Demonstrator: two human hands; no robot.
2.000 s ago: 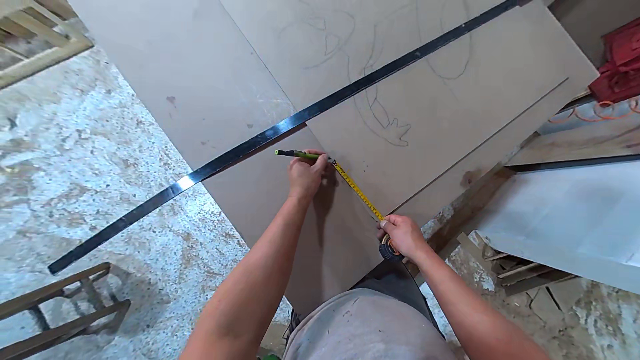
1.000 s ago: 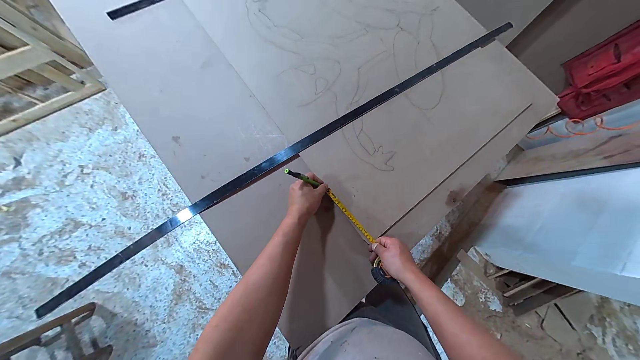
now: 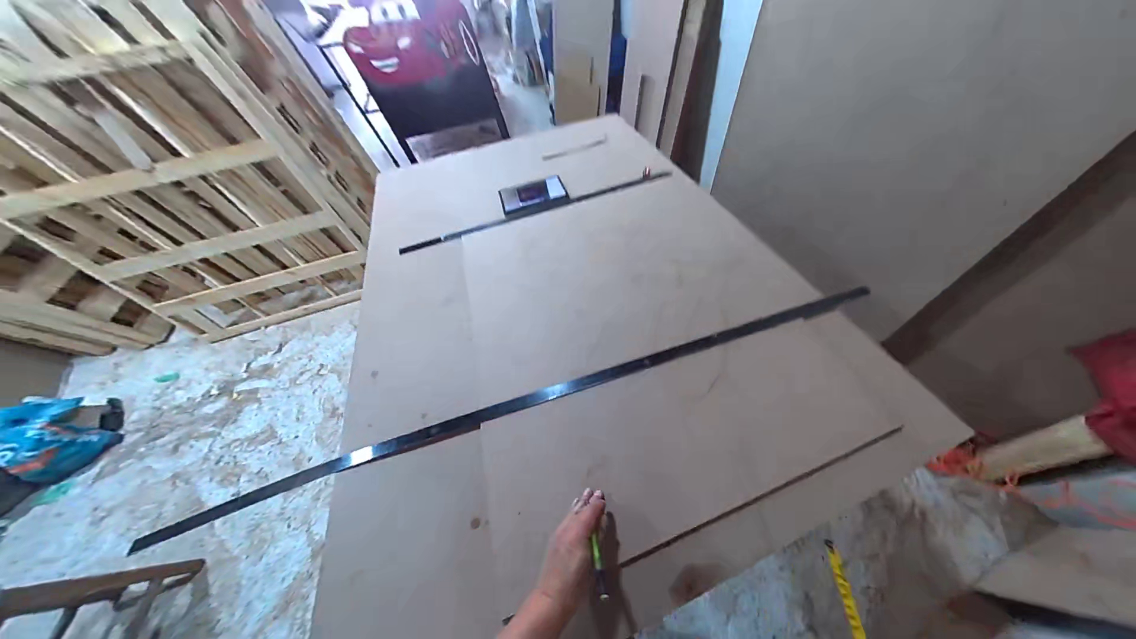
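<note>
My left hand (image 3: 572, 550) holds a slim green and black pen or marker (image 3: 598, 568) over the lower part of a large brown sheet (image 3: 603, 408). A long dark metal straightedge (image 3: 550, 392) lies slanted across the sheets and overhangs at the left. Farther off, a second dark bar (image 3: 568, 202) lies across them beside a tablet or phone (image 3: 532, 193). The end of a yellow tape measure blade (image 3: 845, 590) shows beyond the sheet's edge at the lower right. My right hand is out of view. Faint pencil lines mark the sheet.
Wooden slatted frames (image 3: 186, 177) stand at the left beside a blue bag (image 3: 53, 439) on the stained floor. Large panels (image 3: 905, 133) lean at the right. A red cloth or bag (image 3: 1114, 390) is at the right edge, and a dark board with a red cartoon car (image 3: 408, 44) stands behind.
The tape blade no longer runs between my hands; its end is apart from my left hand, which still holds the pen. My right hand has left view. The view has tilted up.
</note>
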